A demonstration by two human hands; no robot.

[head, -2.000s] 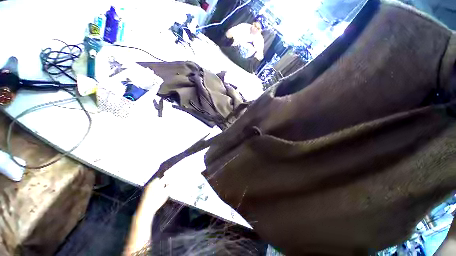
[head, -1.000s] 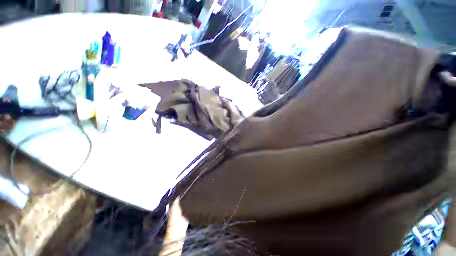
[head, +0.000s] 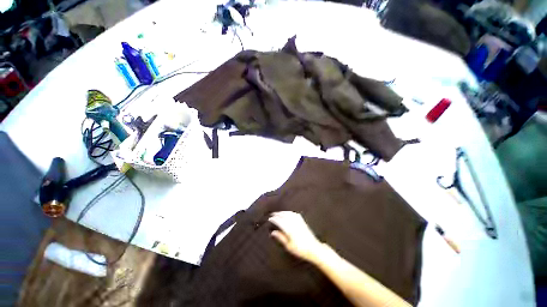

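A dark brown sleeveless garment (head: pixel 354 210) lies spread on the near part of the white table, its lower part cut off by the picture's bottom edge. A curved neck piece and hook of a hanger (head: pixel 366 171) show at its neckline. My right hand (head: pixel 294 234) rests on the garment's left part, fingers bent against the cloth; whether they pinch it cannot be told. My left hand is not in view.
A crumpled brown garment pile (head: pixel 300 96) lies beyond. Left are a white basket (head: pixel 174 165), a corded black tool (head: pixel 55 189) and bottles (head: pixel 138 63). Right are a black hanger (head: pixel 474 192), orange-handled snips (head: pixel 448 240) and a red cone (head: pixel 438 110).
The garment, earlier raised and filling the right side, now lies flat on the table. My right hand has come onto it. The hand at the lower left is gone, and the view has shifted right.
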